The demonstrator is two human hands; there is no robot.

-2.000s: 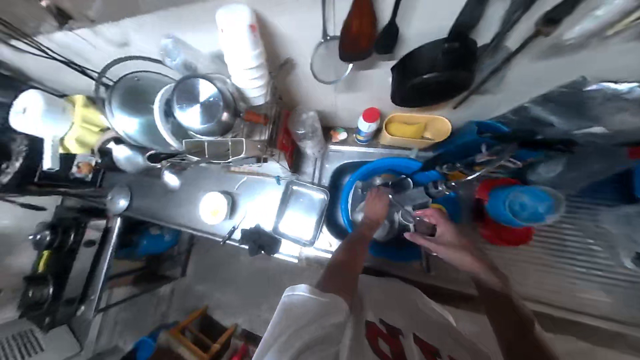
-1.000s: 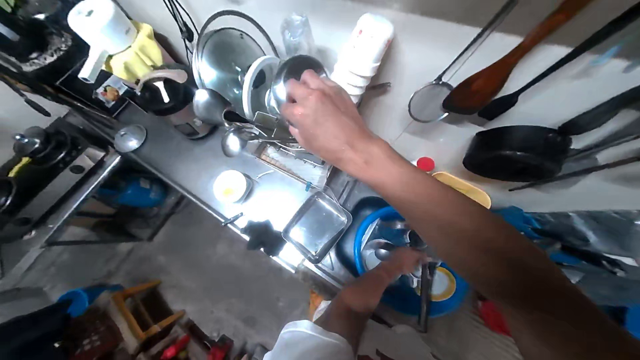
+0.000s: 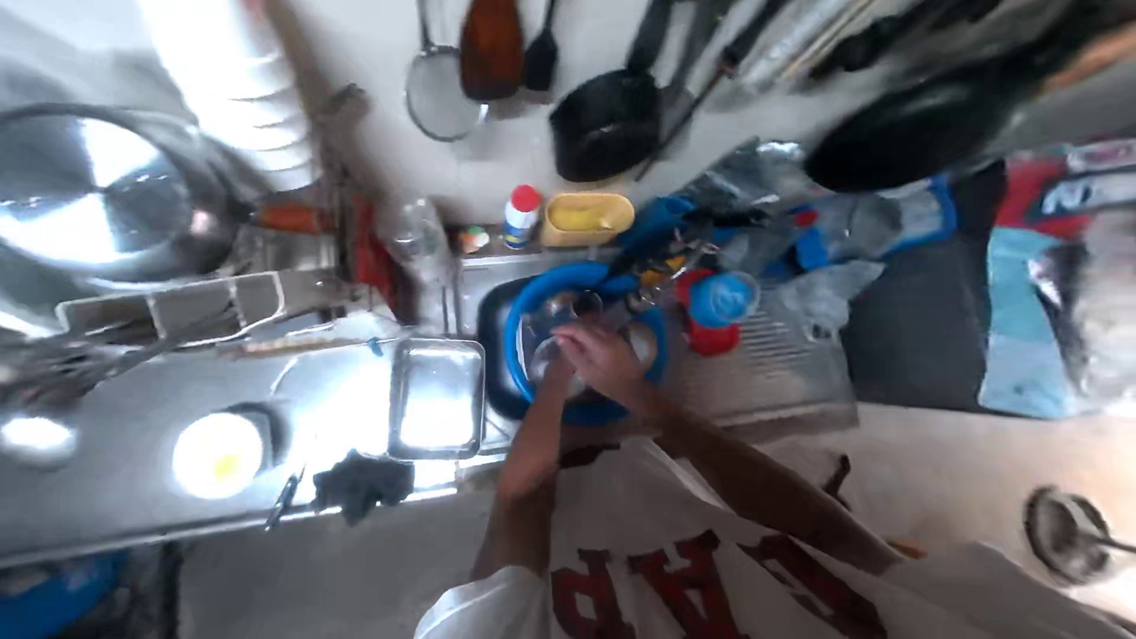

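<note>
Both hands are inside a blue plastic basin [image 3: 518, 342] set in the sink. My right hand [image 3: 605, 362] is over the middle of the basin, its fingers bent; whether it holds anything does not show. Touching or very close to it on the left is my left hand [image 3: 559, 368], low in the basin and partly hidden. Dishes lie in the basin around them, among them a small dark round cup [image 3: 587, 304] beyond the fingers and a pale plate [image 3: 641, 344] at the right, partly behind my right hand.
A rectangular metal tray [image 3: 437, 399] lies left of the sink, near a dark cloth [image 3: 362, 485] and a white bowl [image 3: 218, 455]. Behind the basin stand a red-capped container [image 3: 522, 217] and a yellow sponge dish [image 3: 587, 220]. A blue cup [image 3: 723, 300] and red container [image 3: 713, 341] sit at right.
My right hand was at a metal pot by the stacked white cups one second ago; it is back in the basin beside my left hand. The view has swung right.
</note>
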